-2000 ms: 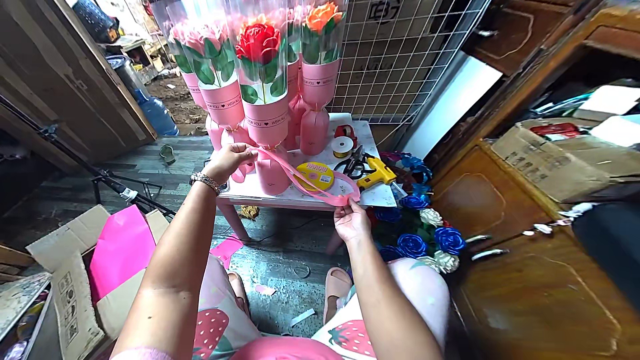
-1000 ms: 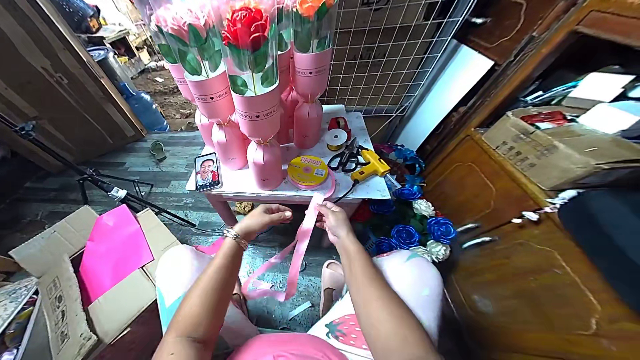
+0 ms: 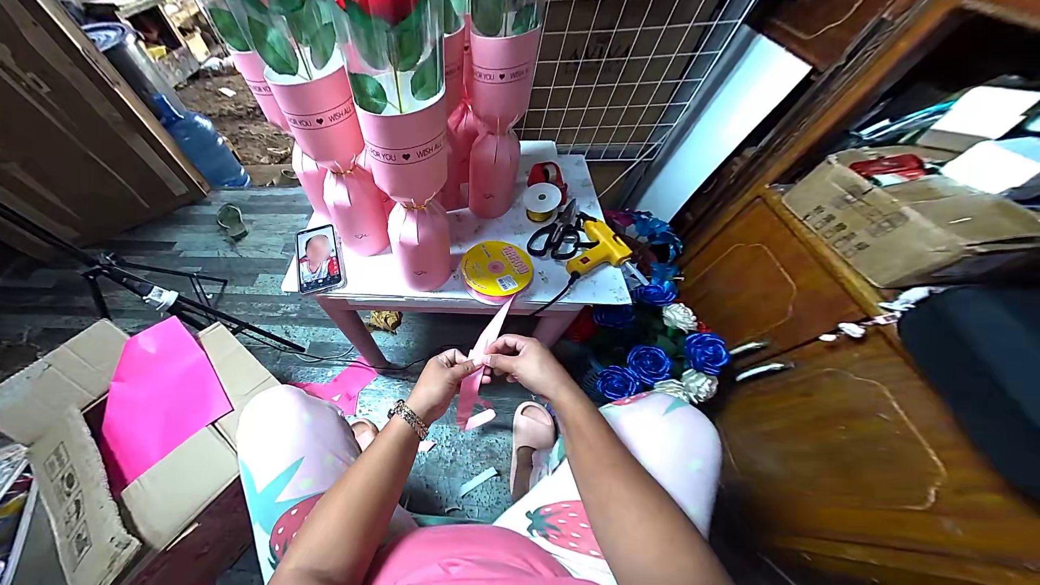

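Pink ribbon runs down from a yellow-labelled ribbon spool at the table's front edge. My left hand pinches the ribbon from the left. From the right, my right hand grips it with fingertips close to the left ones. A short tail of ribbon hangs below both hands. Behind the spool stand several pink-wrapped artificial flowers in clear sleeves. Black-handled scissors, a yellow hot glue gun and a small white spool lie to the spool's right.
A smartphone leans at the left of the white table. Blue and white artificial roses fill the floor to the right. An open cardboard box with pink sheet and a black tripod are at left; a wooden cabinet stands at right.
Both hands have come down from the flowers to below the table edge. The ribbon, stretched between separated hands two seconds ago, is now pinched with the hands close together. The view has tilted downward.
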